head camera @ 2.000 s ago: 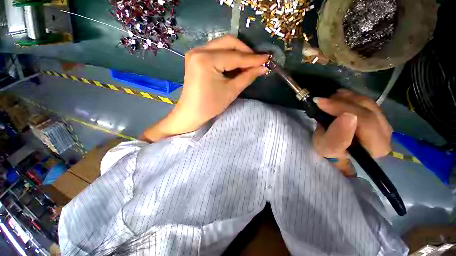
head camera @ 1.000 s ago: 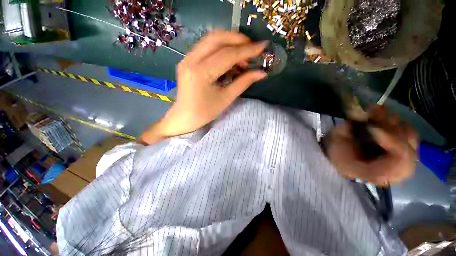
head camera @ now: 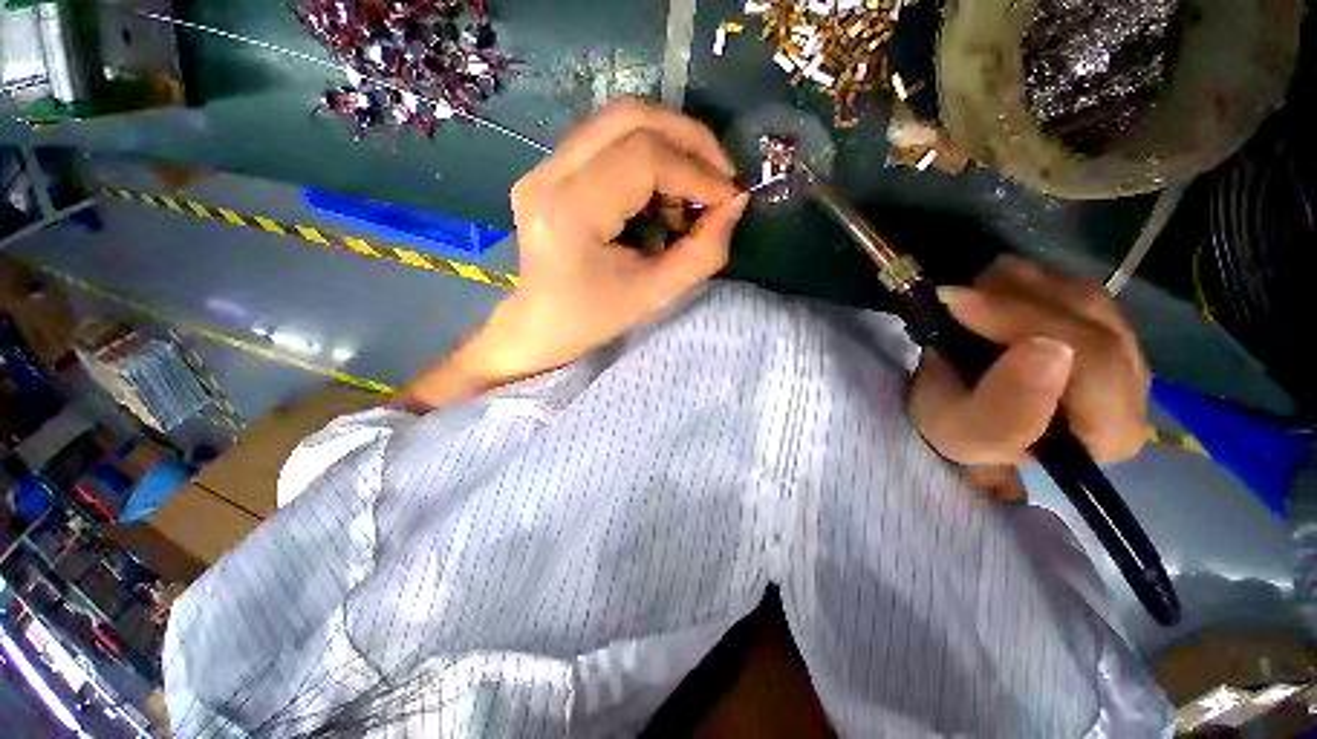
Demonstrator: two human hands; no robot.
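Note:
My right hand (head camera: 1033, 368) holds a soldering iron (head camera: 953, 329) like a pen, its thin tip pointing up and left beside a small dark and silver workpiece (head camera: 777, 162) on a round pale spot of the bench. My left hand (head camera: 621, 246) pinches solder wire (head camera: 761, 185) between thumb and index finger, its short end reaching to the workpiece. The wire runs up to a solder reel (head camera: 65, 55) at the top left. Whether the iron tip touches the workpiece is too small to tell.
A pile of small red-purple parts (head camera: 409, 65) lies left on the green bench (head camera: 600, 51). A pile of gold-and-white parts (head camera: 835, 55) lies beside the round tip cleaner (head camera: 1228, 130) with metal wool. Black cables (head camera: 1257, 260) are at the right. Blue crates (head camera: 402, 221) stand below.
The workpiece, between my left fingertips two seconds ago, now lies on the bench with the solder end at it. My right hand, blurred and lower right a second ago, is back with the iron near it.

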